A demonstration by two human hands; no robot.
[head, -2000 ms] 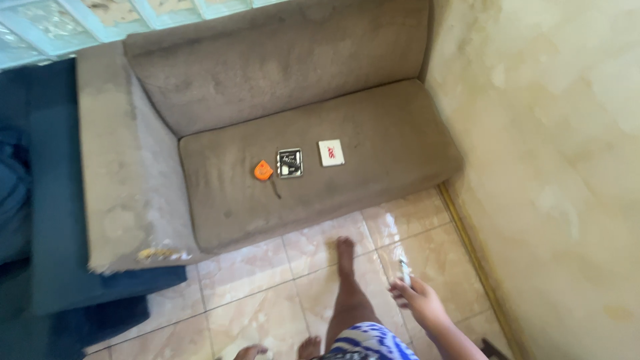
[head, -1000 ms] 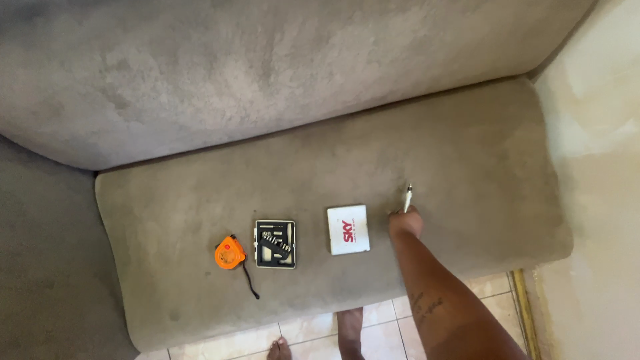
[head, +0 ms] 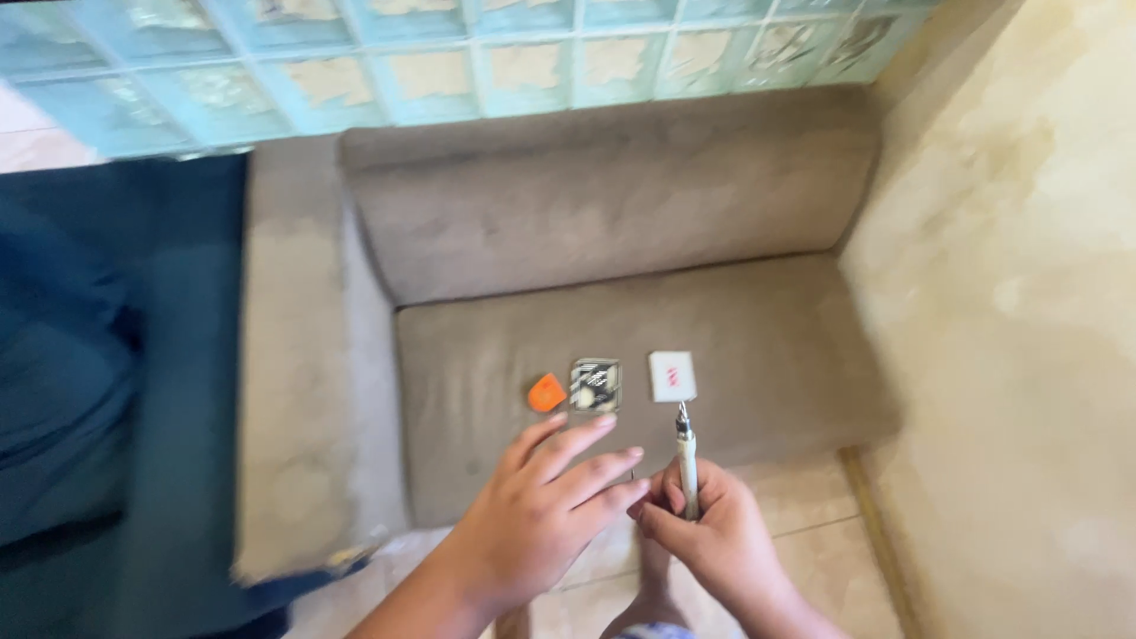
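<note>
My right hand point(head: 714, 532) grips a slim white pen-like tool point(head: 688, 470) with a metal tip, held upright in the fingers. Beside it, my left hand point(head: 550, 506) has its fingers spread, and its thumb side comes close to the right fingertips; whether they touch is unclear. On the sofa seat beyond the hands lie an orange tape measure point(head: 547, 392), a black case with small light-coloured pieces point(head: 596, 385) and a white square box point(head: 673, 376) with red lettering.
The grey-brown sofa point(head: 763, 328) stands against a glass-block wall point(head: 524, 71). Dark blue fabric point(head: 186, 373) covers something left of its armrest. A stained plaster wall point(head: 1021, 355) is on the right, and floor tiles point(head: 816, 506) show below.
My left hand has come into view. My right hand has drawn back from over the seat, still holding the pen-like tool. The view now takes in more of the room.
</note>
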